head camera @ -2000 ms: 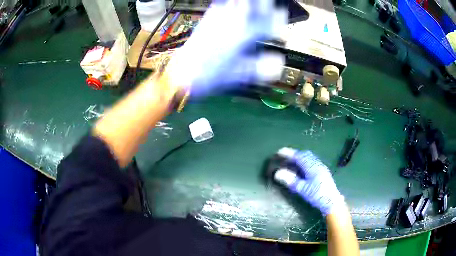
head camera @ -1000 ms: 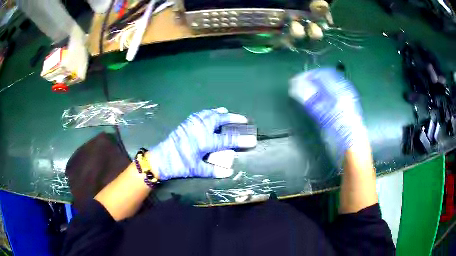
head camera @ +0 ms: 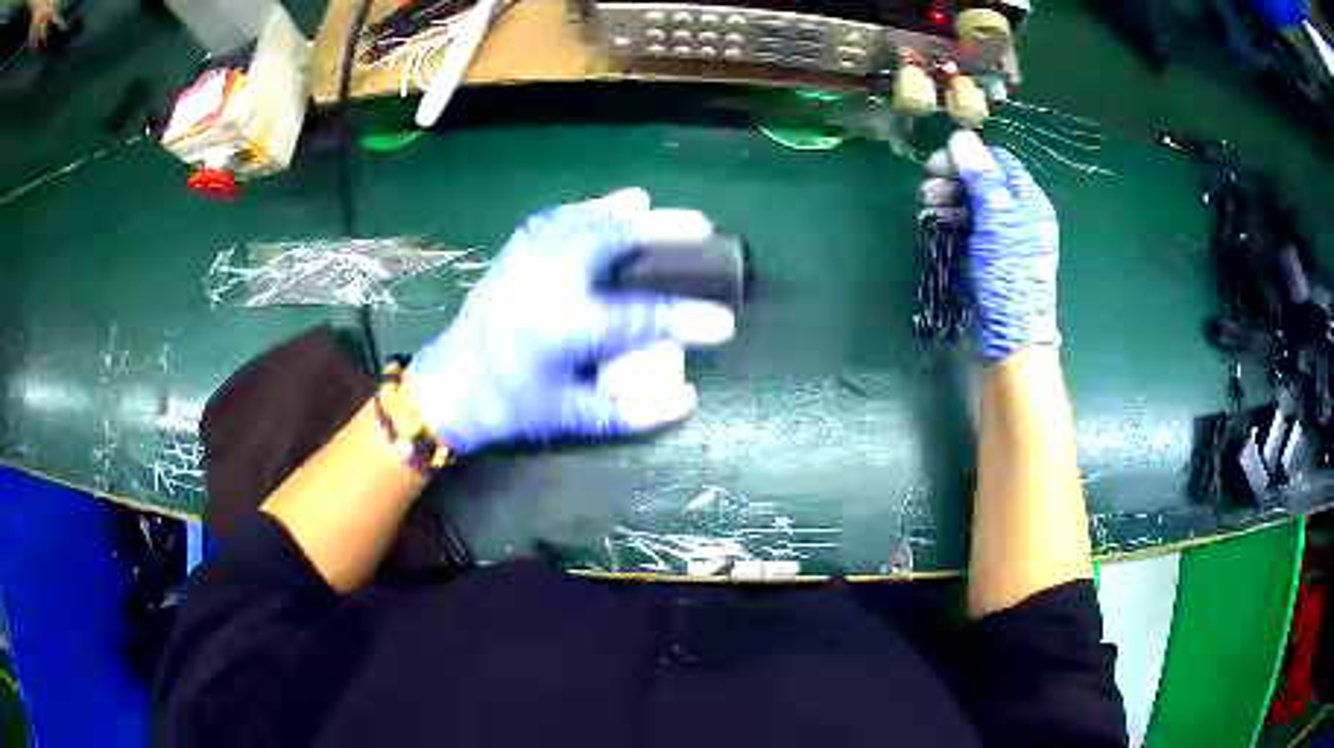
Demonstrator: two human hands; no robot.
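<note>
My left hand (head camera: 563,329), in a blue-white striped knit glove, holds a black power adapter (head camera: 688,271) between thumb and fingers above the green mat. The adapter is slightly blurred. The white test socket is not visible. My right hand (head camera: 1007,241), gloved the same way, is at the load terminals (head camera: 939,97) on the instrument's lower right. Its fingertips are together just below the terminals; a plug between them is too small to make out. A bundled black cord (head camera: 939,275) hangs or lies beside the right fingers. Small red lights show at the instrument (head camera: 732,41).
A white box with a red button (head camera: 214,183) stands at the back left. A clear plastic bag of white strands (head camera: 337,273) lies left of my left hand. The adapter pile (head camera: 1270,336) is at the right. Blue and green bins (head camera: 1236,628) sit below the front edge.
My right hand has moved up to the terminals. My left hand still holds the adapter, which sits higher in view. Two seconds ago my left hand was over the instrument and the white socket showed on the mat.
</note>
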